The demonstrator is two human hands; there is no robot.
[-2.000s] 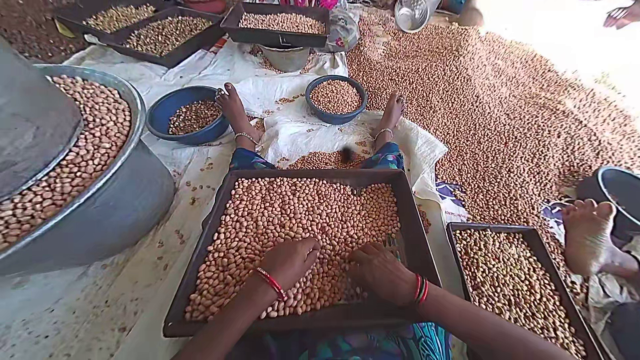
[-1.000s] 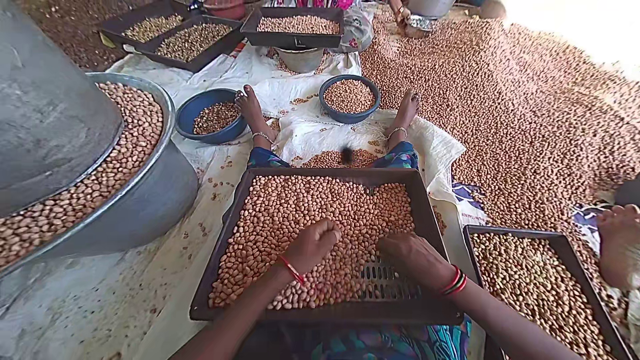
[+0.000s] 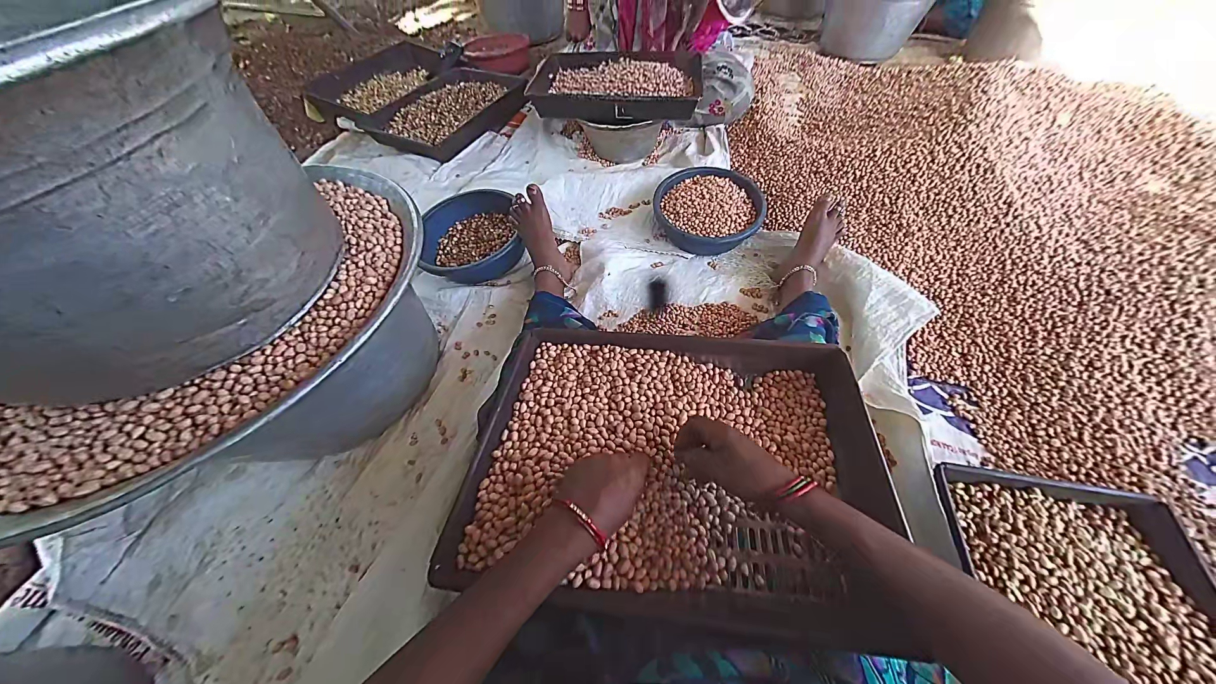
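A dark slotted tray (image 3: 874, 446) rests across my lap, spread with small brown nuts or seeds (image 3: 608, 399). My left hand (image 3: 608, 489) lies low over them near the middle, its fingers curled down; whether it holds any is hidden. Close to its right, my right hand (image 3: 727, 456) is curled above the nuts, and its grip cannot be made out either. Bare slots of the tray floor show below my right wrist. Red bangles circle both wrists.
A large metal basin (image 3: 380, 380) of nuts with a metal vessel (image 3: 161, 209) in it stands left. Blue bowls (image 3: 465, 271) (image 3: 708, 242) sit by my feet. A second tray (image 3: 1164, 532) is at right, beside a wide heap of nuts (image 3: 1007, 237). Beyond sits a person (image 3: 655, 24) behind another tray (image 3: 613, 106).
My right hand has moved up and left across the tray, nearer my left hand. A patch of slots shows that was mostly covered two seconds ago. The view has shifted somewhat.
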